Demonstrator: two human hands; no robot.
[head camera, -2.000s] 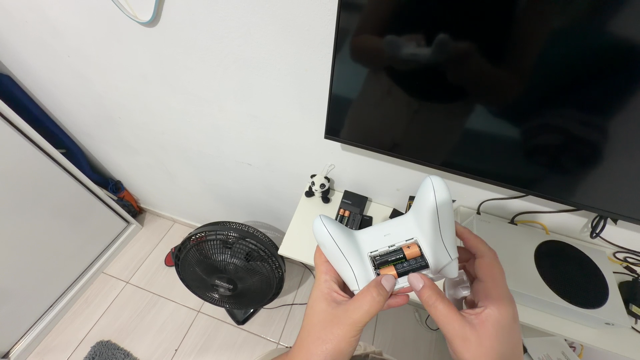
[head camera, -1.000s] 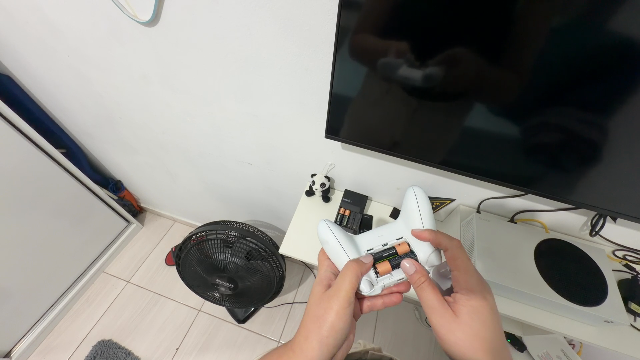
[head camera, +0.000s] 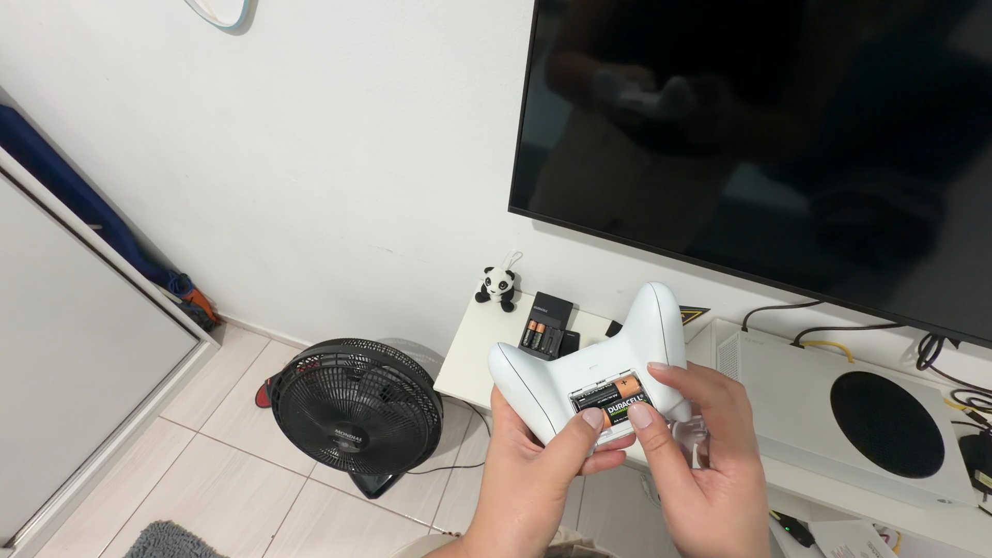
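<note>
A white game controller (head camera: 593, 368), its back facing up, is held between both hands. Its battery bay lies uncovered, with two Duracell AA batteries (head camera: 612, 399) seated side by side in it. My left hand (head camera: 535, 465) grips the left handle from beneath, its thumb on the end of the lower battery. My right hand (head camera: 705, 457) is around the other side of the controller, thumb tip on the lower battery and index finger by the end of the upper one. A clear plastic piece (head camera: 688, 434) shows partly behind the right fingers; what it is, I cannot tell.
On the white shelf (head camera: 473, 353) are a panda plush (head camera: 497, 288) and a black battery charger (head camera: 549, 322) holding batteries. A white game console (head camera: 783, 395) with cables lies to the right, below a wall-mounted television (head camera: 736, 155). A black fan (head camera: 356, 407) stands on the tiled floor.
The controller has tilted and shifted slightly between the hands since a second ago. My right index finger has moved from over the bay to its right edge.
</note>
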